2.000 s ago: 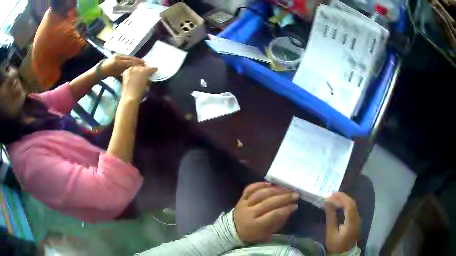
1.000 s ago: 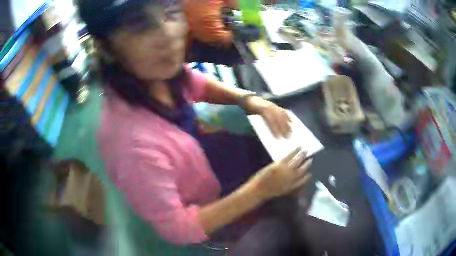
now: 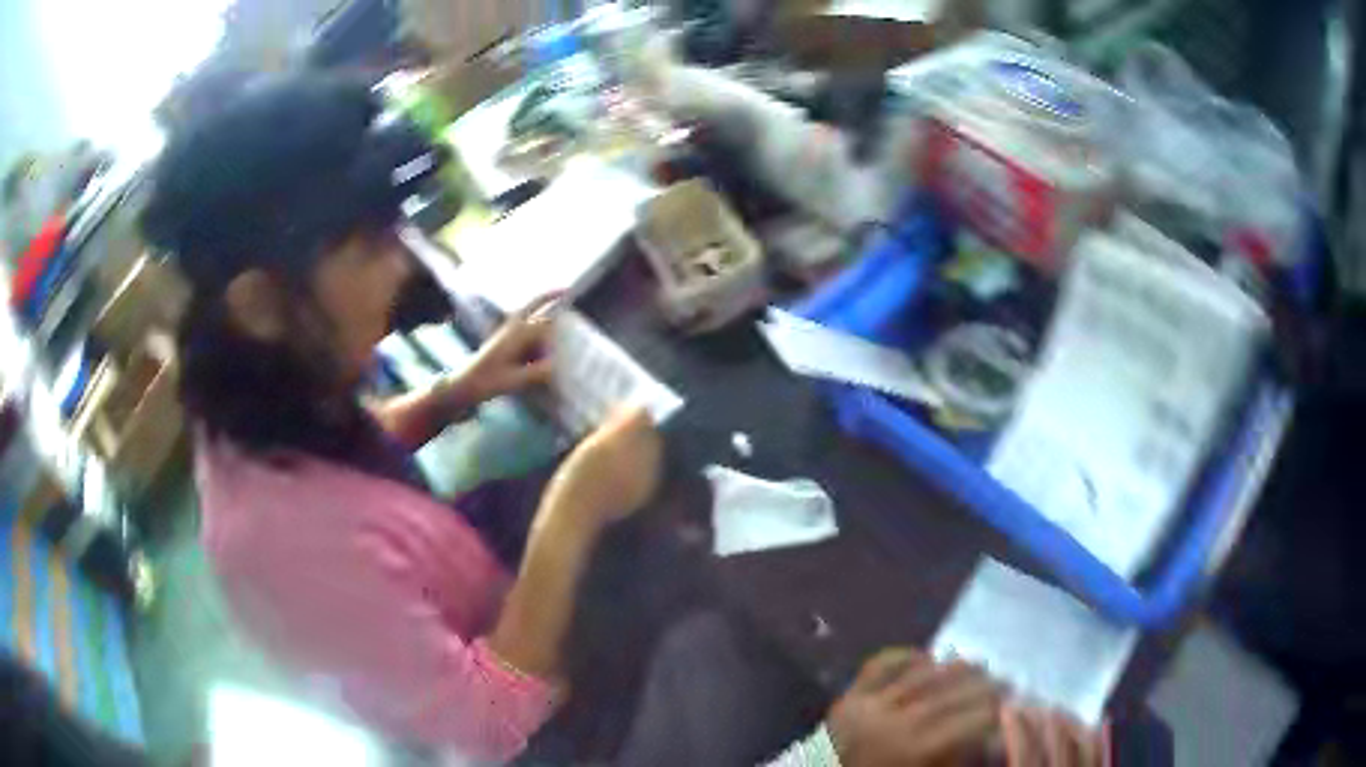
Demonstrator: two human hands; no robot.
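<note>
A white instruction sheet [image 3: 1034,637] lies at the table's near edge, at the lower right. My left hand [image 3: 917,710] is on its near edge with bent fingers, holding it. My right hand [image 3: 1053,739] is close beside the left at the same edge, its fingers on the paper; it is blurred and cut off by the picture's bottom. The hands hide the near edge of the sheet, so its fold cannot be made out.
A blue tray [image 3: 981,502] behind the sheet holds a leaning leaflet stack [image 3: 1124,397], a tape roll [image 3: 977,369] and a thin white bundle [image 3: 847,357]. A paper scrap [image 3: 772,511] lies mid-table. A person in pink [image 3: 352,562] handles a leaflet [image 3: 599,375] near a divider box [image 3: 701,255].
The view swung left to the neighbour, then partly back, so my hands are low in the picture again. The neighbour's sheet is now lifted and smaller. The scrap has stayed on the table.
</note>
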